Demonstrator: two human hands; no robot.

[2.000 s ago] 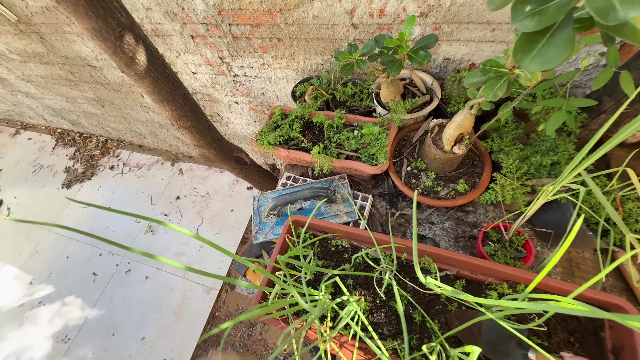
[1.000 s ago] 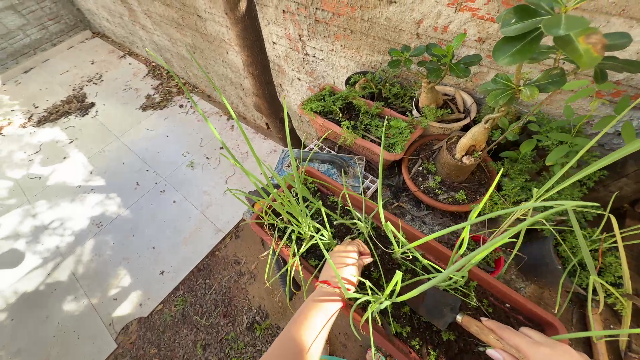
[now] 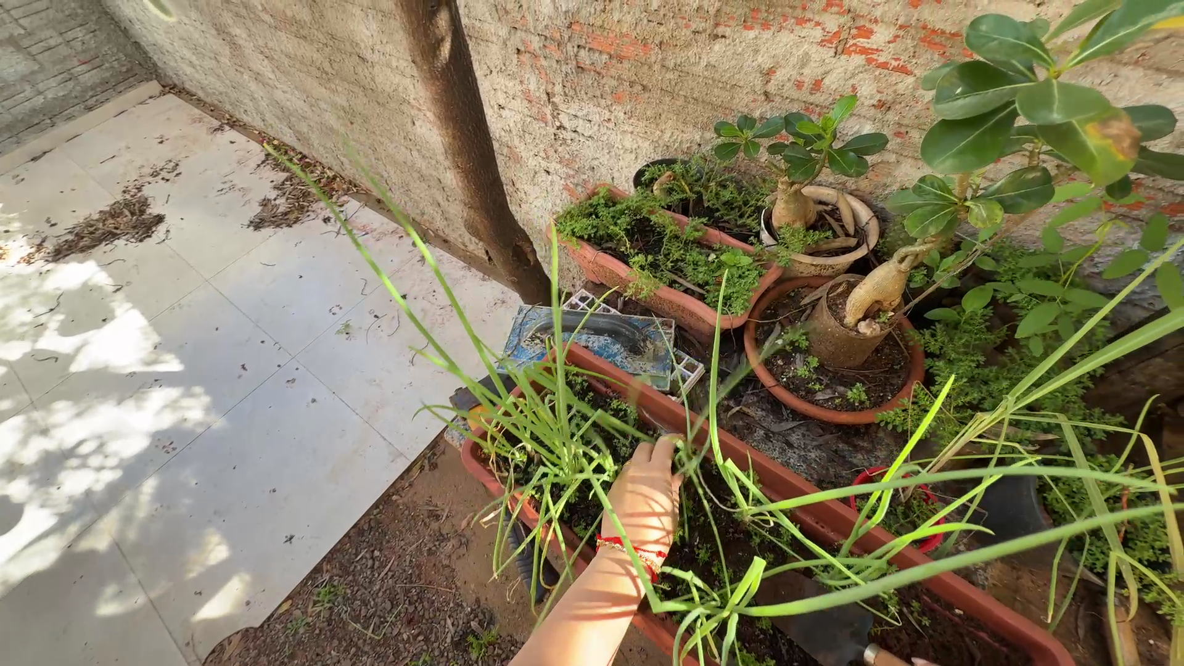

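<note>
My left hand (image 3: 650,481), with a red bracelet at the wrist, reaches into the long terracotta-coloured planter (image 3: 795,490) among long green leaves (image 3: 564,425). Its fingers are bent down near the soil by the planter's far wall; whether they pinch a stem cannot be told. A garden trowel (image 3: 819,624) lies low over the soil to the right, its blade partly behind leaves and its wooden handle cut off by the bottom edge. Only a fingertip of my right hand (image 3: 923,661) shows beside that handle, so its grip is hidden.
Behind the planter lie a worn blue plastering float (image 3: 601,342), another planter (image 3: 684,305) and a round pot (image 3: 832,407) with a thick-stemmed plant. A small red pot (image 3: 865,476) sits to the right. A slim trunk (image 3: 462,139) stands against the rough wall. Pale tiles (image 3: 240,398) cover the left.
Both hands were out of view two seconds ago and came in by one second ago. Since then my left hand has moved toward the planter's far wall, and my right hand has nearly left the view.
</note>
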